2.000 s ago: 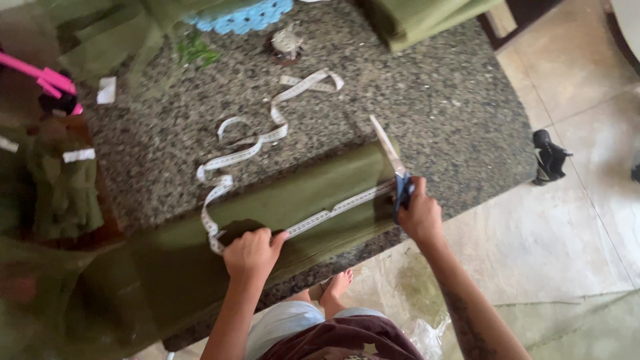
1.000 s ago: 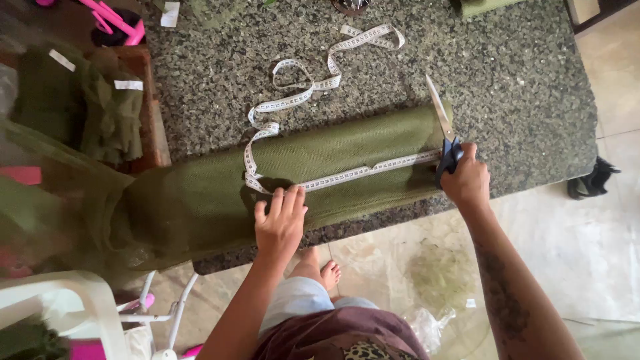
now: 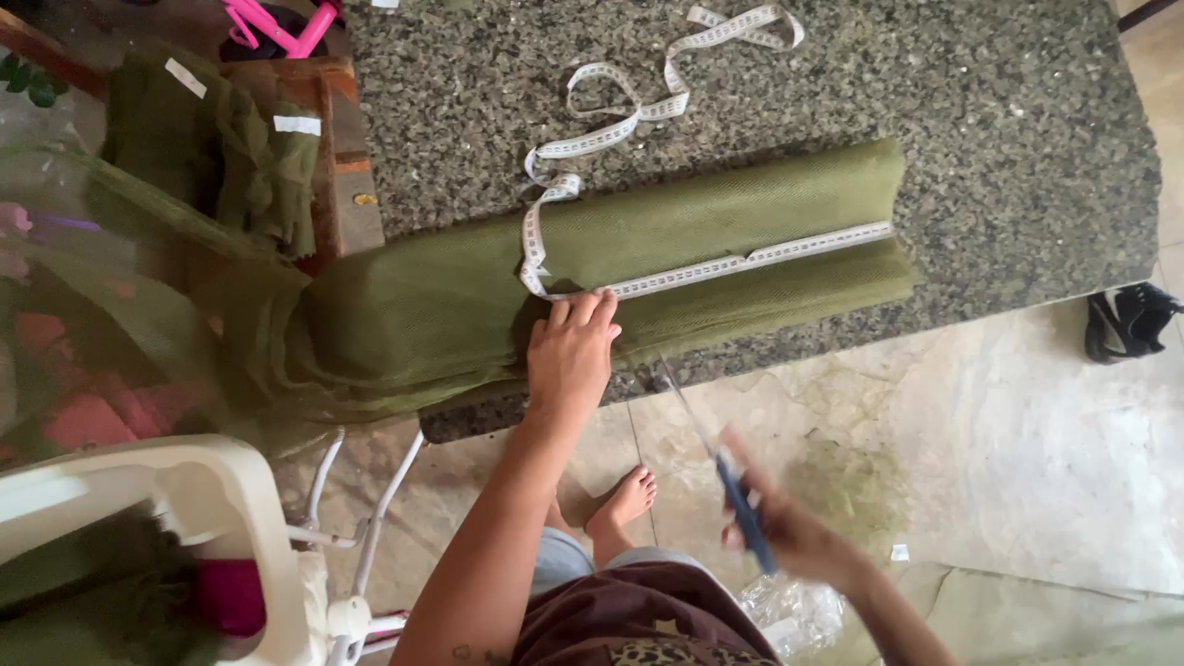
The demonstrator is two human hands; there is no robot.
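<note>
Folded olive-green mesh fabric [image 3: 721, 213] lies along the near edge of a granite countertop. A white measuring tape [image 3: 684, 275] runs straight along it to the fabric's right end, while the rest curls loosely over the granite. My left hand [image 3: 575, 342] presses flat on the fabric, its fingertips on the tape. Blurred by motion, my right hand [image 3: 777, 518] holds scissors with blue handles [image 3: 745, 518] beyond the counter's near edge; their blades point up and left, the tips by the fabric's lower edge.
The granite countertop [image 3: 1017, 166] has a dark shoe [image 3: 1130, 322] on the floor to its right. Green fabric pieces with white labels [image 3: 185, 139] lie at the upper left near a pink object [image 3: 287, 28]. A white plastic chair [image 3: 268, 518] stands lower left; crumpled clear plastic [image 3: 795, 610] lies by my feet.
My right hand and the scissors have moved from the fabric's right end down and left, off the counter. My left hand stays on the tape. The view has shifted.
</note>
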